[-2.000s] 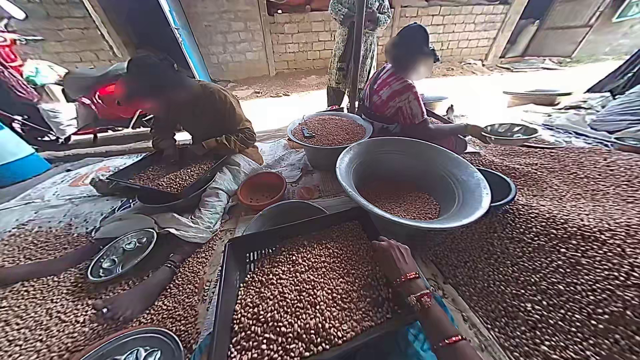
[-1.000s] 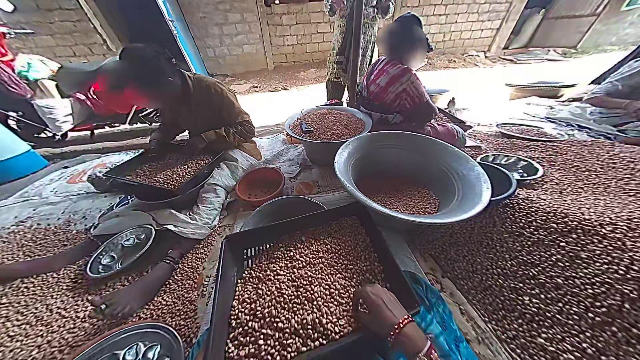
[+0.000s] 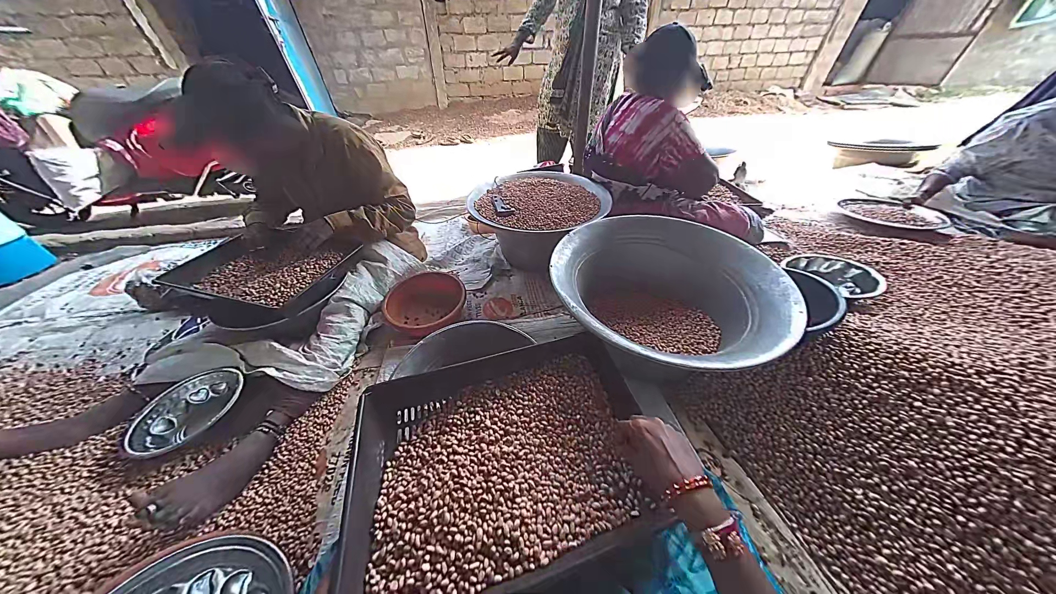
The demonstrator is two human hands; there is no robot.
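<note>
A black plastic crate tray [image 3: 377, 429] with slotted sides lies before me, filled with small reddish-brown nuts or seeds [image 3: 495, 470]. My right hand [image 3: 660, 454], with red and gold bangles at the wrist, is over the tray's right side, its fingers down at the nuts; whether it grips any is hidden. My left hand is out of view. Just beyond the tray stand a wide metal basin [image 3: 742, 289] with some nuts inside and, partly hidden, a shallow metal pan [image 3: 462, 342].
A person at left [image 3: 330, 173] works over another tray; others sit at back and right. An orange bowl [image 3: 425, 301], a full metal basin [image 3: 540, 235] and metal plates [image 3: 183, 411] stand around. Nuts cover the ground at right [image 3: 899, 396] and left. A pole [image 3: 587, 91] rises behind.
My right hand has moved from the tray's upper right down to its near right part, then back up along the right side. The standing person's arm now reaches out to the left.
</note>
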